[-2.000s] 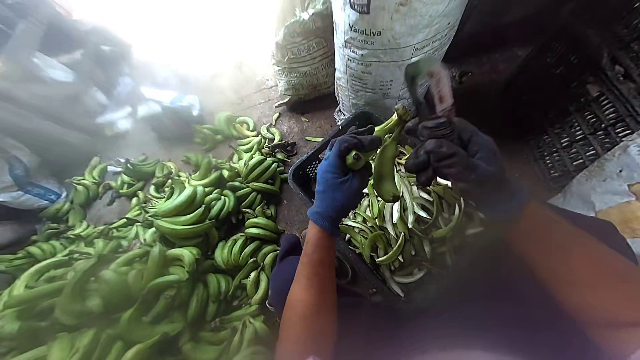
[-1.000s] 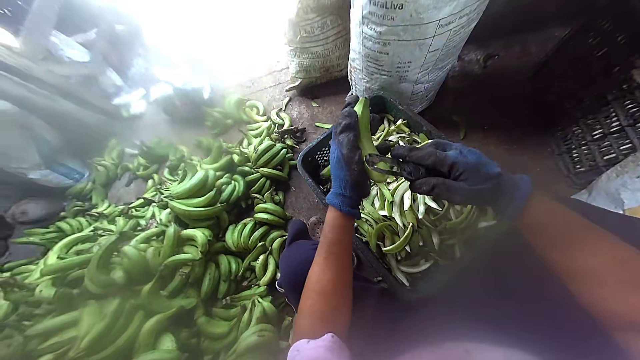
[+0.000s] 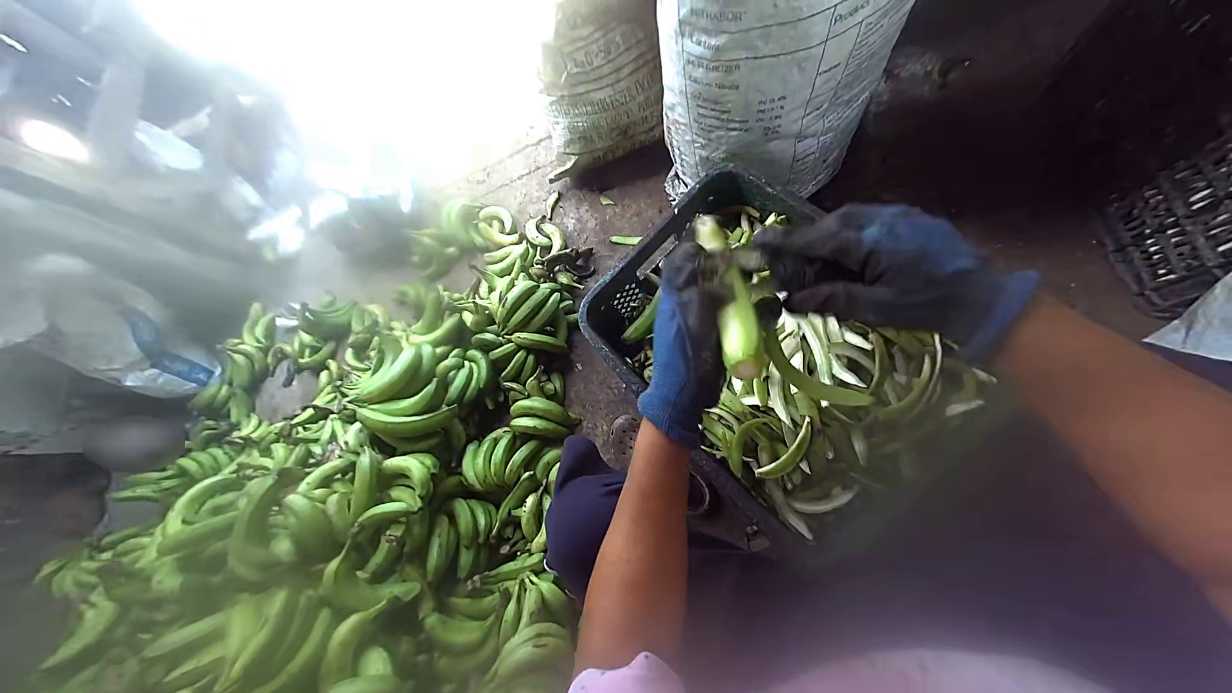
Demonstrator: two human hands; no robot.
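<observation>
In a blue and black glove, my left hand [image 3: 685, 332] grips a green plantain or banana [image 3: 741, 332] above a dark plastic crate [image 3: 616, 351]. My gloved right hand [image 3: 876, 265] is closed against the fruit's upper part, its fingertips blurred; it seems to hold a small tool there, mostly hidden. A strip of green peel [image 3: 818, 385] curves down to the right from beside the fruit. Below both hands, the crate holds many green and pale peel strips [image 3: 828, 346].
A large heap of green banana bunches [image 3: 385, 481] covers the floor at left. Behind the crate stand a white printed sack [image 3: 780, 87] and a smaller woven sack [image 3: 602, 87]. Another black crate [image 3: 1179, 231] is at right. My dark-clothed knee [image 3: 582, 510] is beside the crate.
Two seconds ago my right hand was raised with a blurred tool; it has since come down against the fruit. The fruit's turn in my left hand has changed, and a peel strip now hangs beside it.
</observation>
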